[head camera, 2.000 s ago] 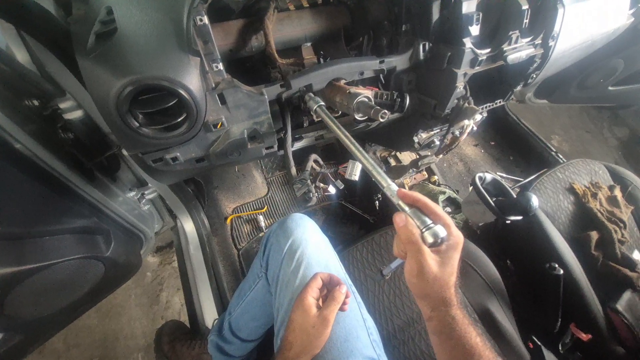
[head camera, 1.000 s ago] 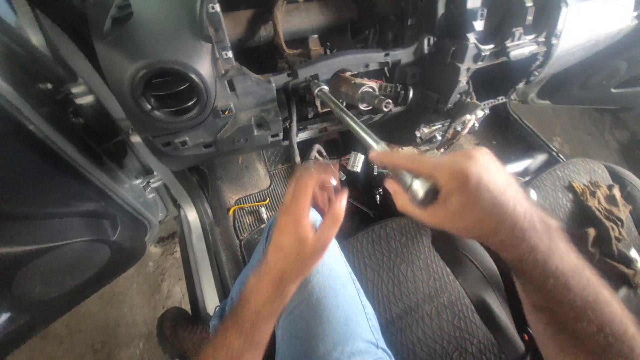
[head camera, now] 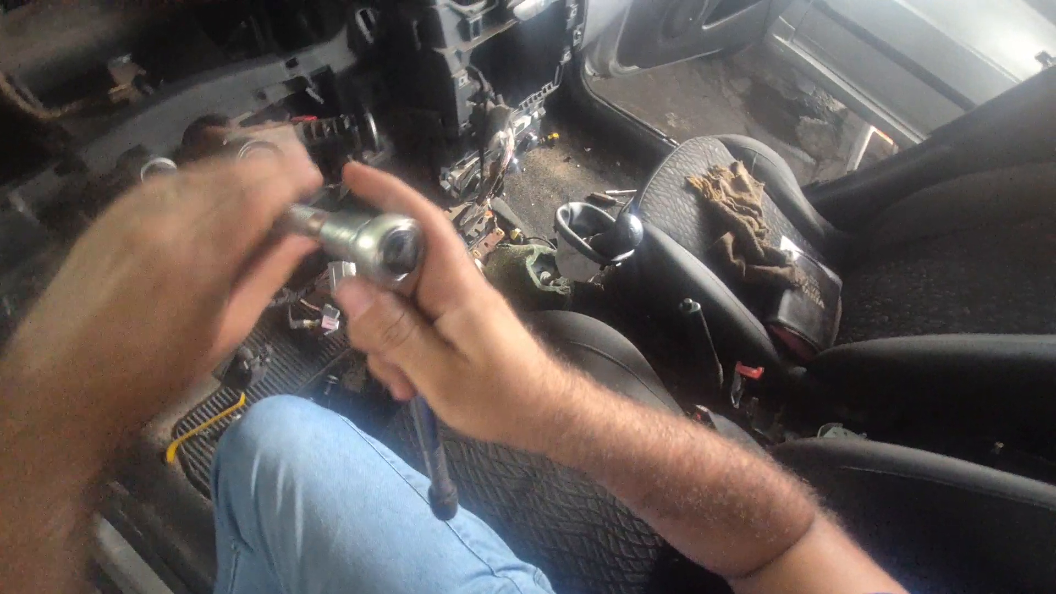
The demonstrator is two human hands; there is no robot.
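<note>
The bright end of a metal socket bar [head camera: 363, 239] rests in my right hand [head camera: 462, 330], its thumb below and its index finger stretched out above. My left hand [head camera: 173, 239], blurred by motion, is beside the bar's shaft; whether its fingers close on the shaft cannot be told. The bar's far end is hidden behind my left hand. Below my right hand a dark, partly blue tool handle [head camera: 437, 470] shows between my knee and the seat. The stripped dashboard frame [head camera: 223, 107] lies beyond my hands, with a metal ring [head camera: 158, 168] by my left knuckles.
Loose wiring and connectors [head camera: 322, 318] hang below the dashboard. A yellow strip [head camera: 206, 427] lies on the ribbed floor mat. To the right are the gear lever knob [head camera: 629, 228], the handbrake lever [head camera: 697, 326] and a brown rag [head camera: 734, 219] partly over a dark case [head camera: 813, 301] on the passenger seat.
My left hand has risen from my thigh to the bar. My right hand stays at the bar's near end, its hold changed. The view has swung to the right and closer.
</note>
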